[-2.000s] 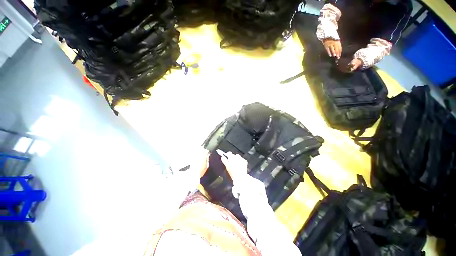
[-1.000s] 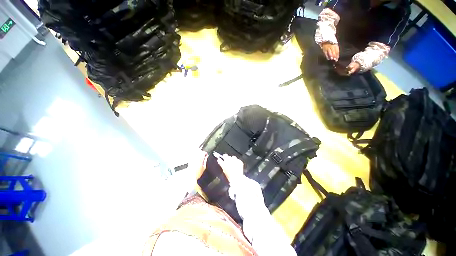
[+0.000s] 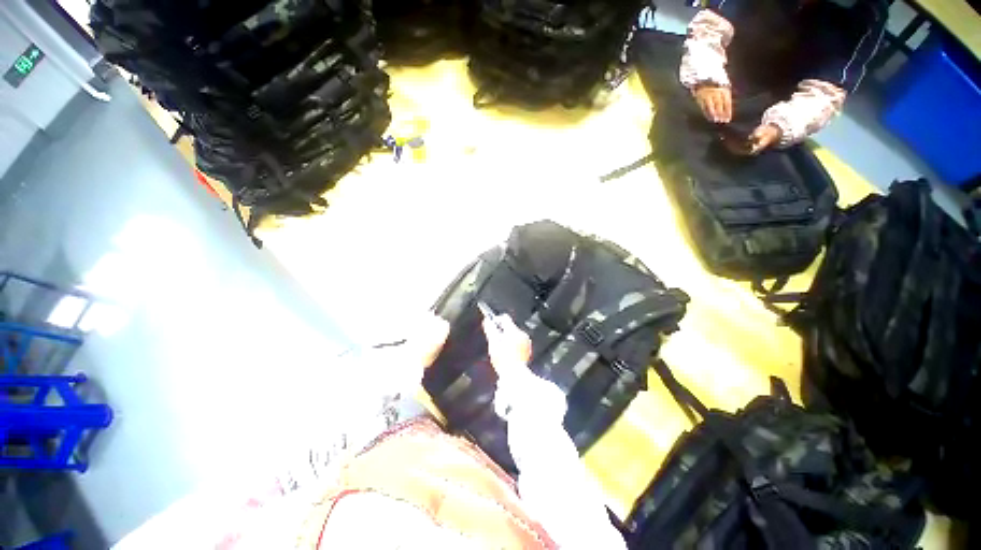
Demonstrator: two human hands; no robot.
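A dark camouflage tactical backpack (image 3: pixel 602 312) lies in front of me with its shoulder straps up. My left hand (image 3: pixel 432 337), washed out by glare, grips the backpack's left edge. A thin dark strap end sticks out left of this hand. My right hand (image 3: pixel 510 346) is over the black panel near the left side. Its fingers are close together, and a thin pale tip points up-left from them; I cannot tell whether it is a finger or a small tool.
The pale yellow table (image 3: pixel 715 360) carries stacked backpacks (image 3: pixel 269 97) at far left and more at the back (image 3: pixel 554 54). Other backpacks stand right (image 3: pixel 887 312) and near right (image 3: pixel 769 473). Across, a person's hands (image 3: pixel 742 124) work on another backpack (image 3: pixel 753 204). A blue bin (image 3: pixel 930 113) stands beyond.
My right hand has moved slightly up along the panel. My left hand has shifted slightly up and left at the backpack's edge. The backpack has barely moved.
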